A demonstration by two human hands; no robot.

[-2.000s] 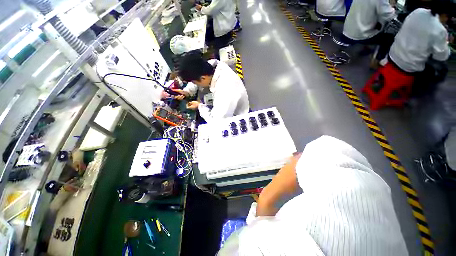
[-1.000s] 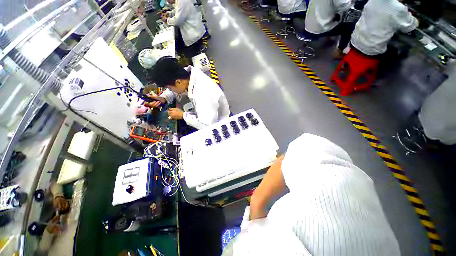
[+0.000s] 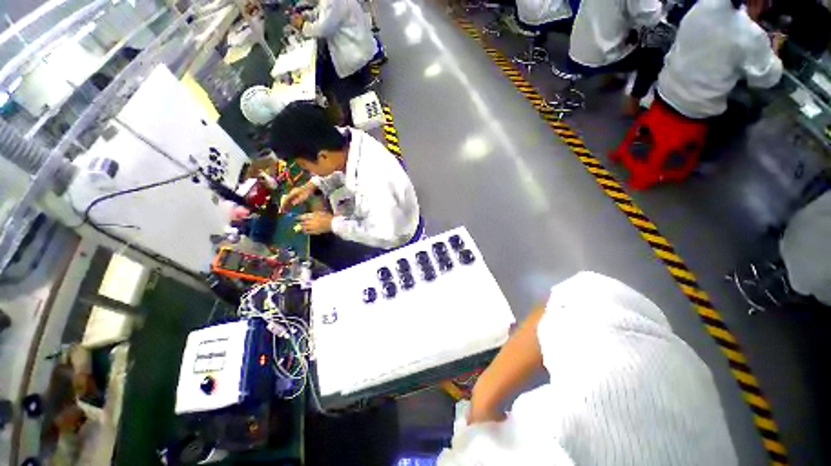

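A stack of white foam trays (image 3: 419,332) stands in the middle, beside the bench. Small dark rounded units (image 3: 426,266) sit in short rows on the upper part of the top tray. A small mark or part shows near the tray's left edge. My white striped sleeve and a stretch of bare arm fill the lower right, close to the stack's right corner. Neither of my hands can be made out. A blue patch shows at the bottom edge, too cut off to identify.
A white-topped blue box (image 3: 214,366), tangled white cables (image 3: 281,332) and an orange-cased multimeter (image 3: 246,264) stand left on the green bench. A person in a white coat (image 3: 374,196) works beyond the stack. Right are the aisle, floor tape and a red stool (image 3: 662,146).
The view has shifted. The tools at the bench's near end have left the picture, and the tray stack sits lower than a second ago. The seated person's hands have moved slightly.
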